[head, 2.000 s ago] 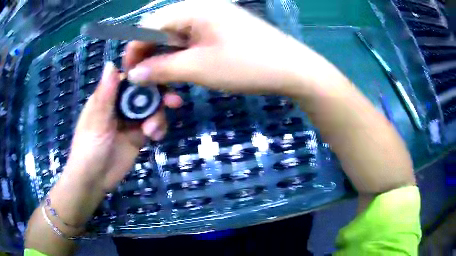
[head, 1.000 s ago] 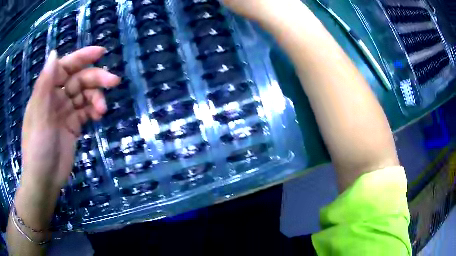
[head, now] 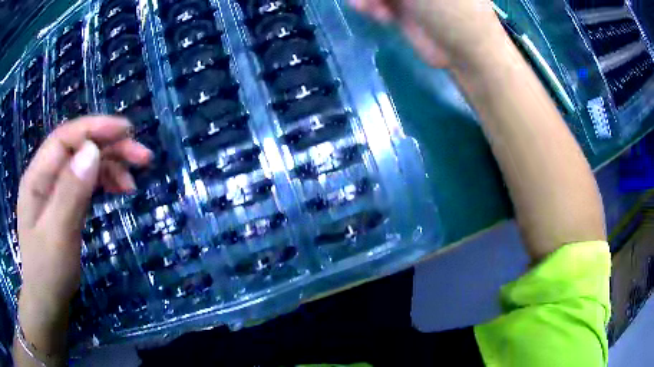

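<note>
A large clear blister tray [head: 262,136] fills the left and middle of the view, its columns of pockets filled with round black speaker-like units [head: 208,84]. My left hand [head: 72,172] is over the tray's left part, fingers loosely curled and apart, with nothing visible in it. My right hand [head: 430,29] is blurred at the top edge, right of the tray over the green mat, and partly cut off. A pale blurred streak [head: 448,89] shows beneath it; I cannot tell whether it is a held tool.
A long thin pale tool [head: 546,64] lies at the right beyond my forearm. Further right is a small-part tray [head: 613,54] with dark bands and a white label [head: 598,117]. The bench's front edge [head: 466,241] runs below, with floor beyond.
The black unit and tweezers seen in my hands two seconds ago are no longer visible there. My right hand has moved up and right off the tray. The view has shifted rightward.
</note>
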